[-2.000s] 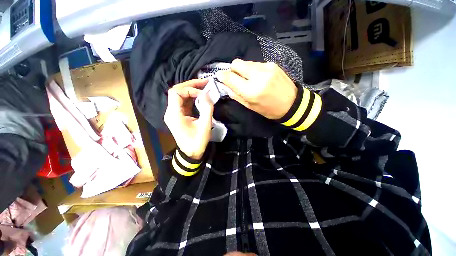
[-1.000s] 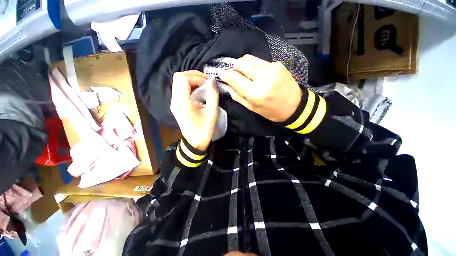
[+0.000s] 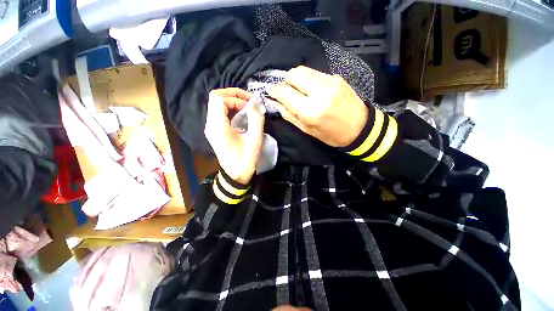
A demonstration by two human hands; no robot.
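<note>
A small pale grey garment section [image 3: 268,157] with a black-and-white speckled edge is pinched between my two hands. My left hand [image 3: 235,135] holds its left side between thumb and fingers. My right hand [image 3: 322,108] holds the speckled edge, its fingertips close to my left ones. The fingers hide much of the seam, and no tool can be made out. Black garment fabric [image 3: 209,76] lies bunched behind and under the hands. A black-and-white speckled panel [image 3: 352,68] shows behind my right hand.
A cardboard box [image 3: 173,159] with pink and white cloth pieces [image 3: 130,182] stands at left. The curved white table edge [image 3: 152,11] crosses the top. A printed brown carton [image 3: 461,51] is at upper right. Plastic-wrapped pink cloth [image 3: 124,276] lies at lower left.
Since the oldest frame, my left fingers have shifted slightly on the pale piece, and the whole view has shifted a little. Both hands keep their hold.
</note>
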